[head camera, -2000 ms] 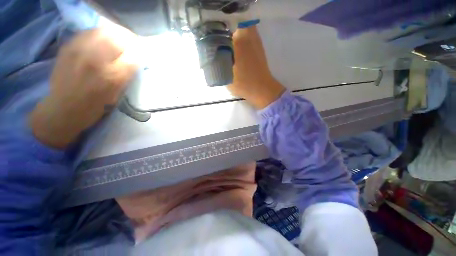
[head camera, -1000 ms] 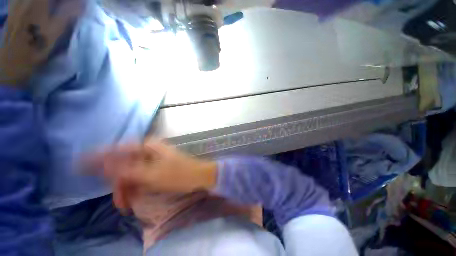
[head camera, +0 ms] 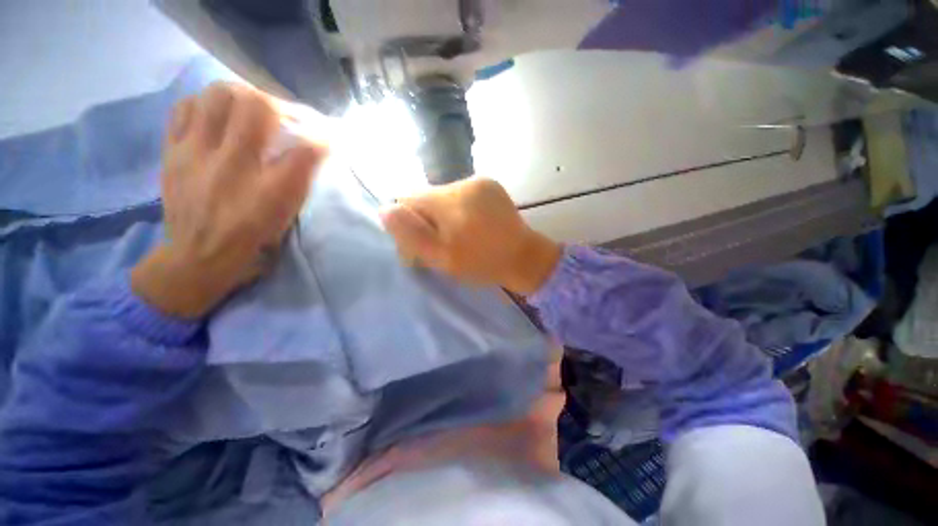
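Note:
A light blue garment (head camera: 411, 329) lies over the front of the machine bed and hangs over its edge onto my lap. My left hand (head camera: 226, 185) grips the cloth at the left, its fingertips by the bright glare under the machine head. My right hand (head camera: 463, 231) pinches the garment's right edge just below the dark cylindrical fitting (head camera: 447, 134). The cloth between my hands runs up towards the presser foot area, which is washed out by glare.
The white machine head (head camera: 555, 26) is overhead. The machine bed (head camera: 638, 123) extends right, with the grey table edge (head camera: 720, 241) in front. A blue basket (head camera: 627, 473) sits below right, with blue cloth (head camera: 782, 298) near it. More light blue cloth (head camera: 93, 154) lies left.
My right hand has moved from over my lap up to the cloth by the fitting. My left hand has come in from the far left. The garment now covers the front edge between them.

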